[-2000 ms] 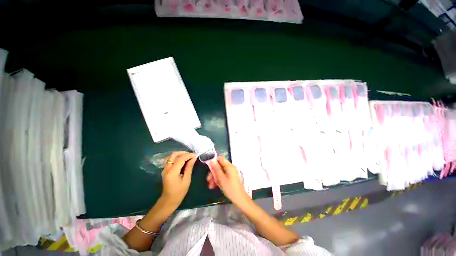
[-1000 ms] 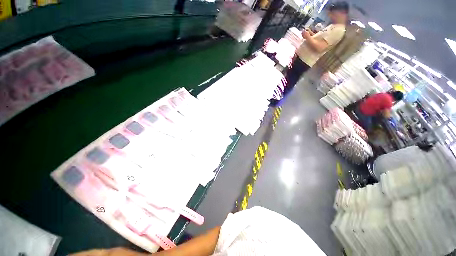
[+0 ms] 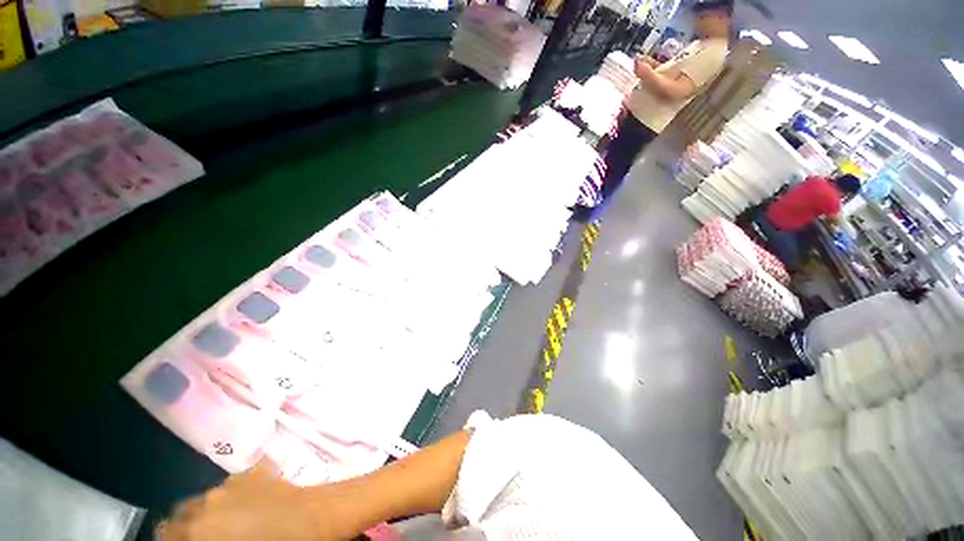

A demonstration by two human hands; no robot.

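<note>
A wide pale tray [image 3: 174,428] lies on the dark green bench. It holds bagged pink watches with grey squares [image 3: 257,308] along its far edge and white film with small printed marks over the straps. My right hand [image 3: 238,507] is blurred at the bottom, at the tray's near left corner. Its lower part is cut off, so I cannot tell whether it holds anything. My right forearm covers part of the tray's near edge. A small pink piece [image 3: 381,532] shows below the forearm. My left hand is not in view.
Another tray of pink items [image 3: 85,180] lies at the far left. A white stack [image 3: 58,502] is cut off at bottom left. More full trays [image 3: 507,201] continue along the bench. A person [image 3: 677,90] stands beside it. Another person in red [image 3: 803,206] and stacked trays [image 3: 877,423] are across the aisle.
The view has turned right from the bench in front to the aisle. Since one second ago, my right hand and forearm have risen further into view, covering the strap ends at the tray's near edge.
</note>
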